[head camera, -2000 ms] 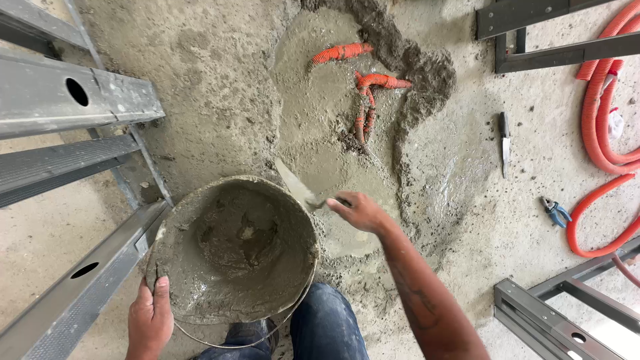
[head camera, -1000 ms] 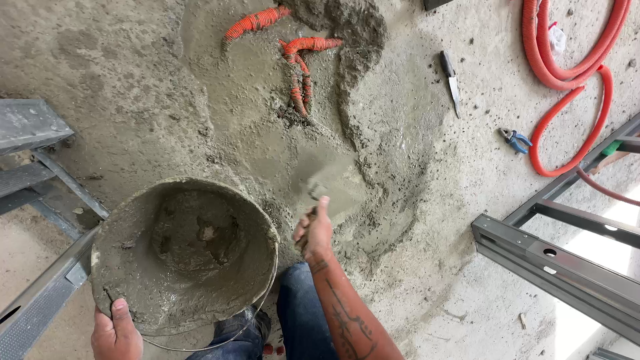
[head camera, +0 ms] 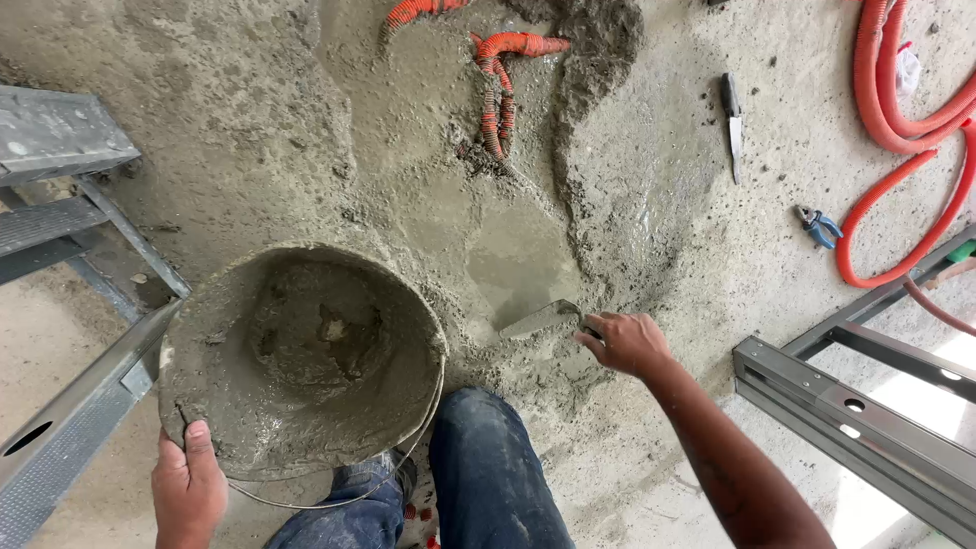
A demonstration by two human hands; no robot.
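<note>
My left hand (head camera: 189,484) grips the near-left rim of a tilted bucket (head camera: 229,381), whose inside is coated with wet grey mortar (head camera: 305,343). A thin wire handle hangs at the bucket's near side. To the right of the bucket, my right hand (head camera: 625,343) holds a pointing trowel (head camera: 543,320) by its handle, the blade low over the wet mortar patch (head camera: 518,263) on the floor. Orange corrugated conduits (head camera: 526,44) stick out of the mortar further up, smeared with grey. My fingers partly hide the trowel's handle.
A knife (head camera: 733,126) and blue-handled pliers (head camera: 817,225) lie on the concrete floor at right, near coiled orange conduit (head camera: 877,84). Metal ladder parts stand at left (head camera: 69,427) and at lower right (head camera: 854,404). A rough mortar ridge (head camera: 572,152) borders the patch. My knees are below.
My right hand has moved the trowel away from the bucket's rim, across the wet patch, to the patch's near edge. My left hand has kept hold of the bucket. The view has shifted.
</note>
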